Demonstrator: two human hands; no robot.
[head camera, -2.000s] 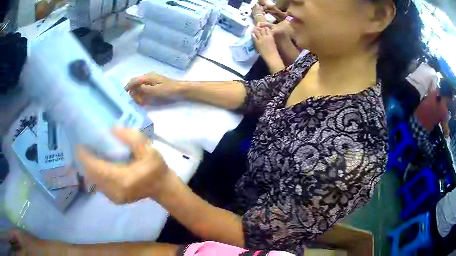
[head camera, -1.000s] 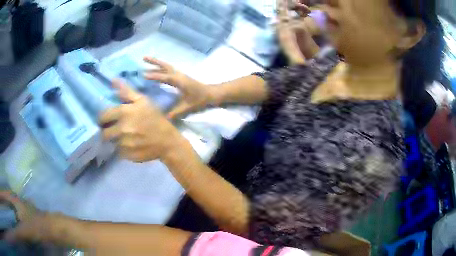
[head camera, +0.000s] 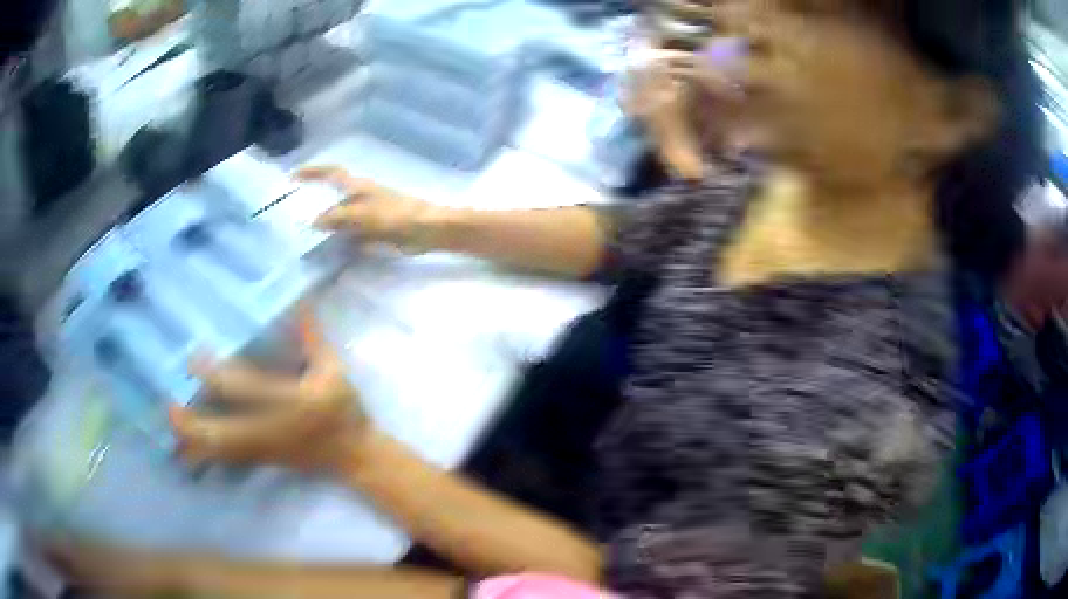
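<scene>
The picture is badly blurred. A forearm with a pink sleeve crosses the bottom edge and seems to be my right arm; my right hand (head camera: 53, 559) is a faint smear at the lower left, and its fingers and any held thing cannot be made out. My left hand is not in view. Nearest in front, several pale blue retail boxes (head camera: 158, 307) with dark fan pictures lie side by side on the pale table (head camera: 281, 515). Another person's two hands are at these boxes, one at the near end and one at the far right end.
A person in a dark patterned lace top sits close on the right. Stacked closed boxes (head camera: 428, 100) stand at the back. Dark cup-like pieces (head camera: 158, 152) are at the back left. Another person's hands show at the top. Blue stools (head camera: 1001, 468) are at the right.
The neighbour's box, raised two seconds ago, is down; the boxes now lie in a group with the neighbour's hands at both ends. My right hand has become fainter at the lower left.
</scene>
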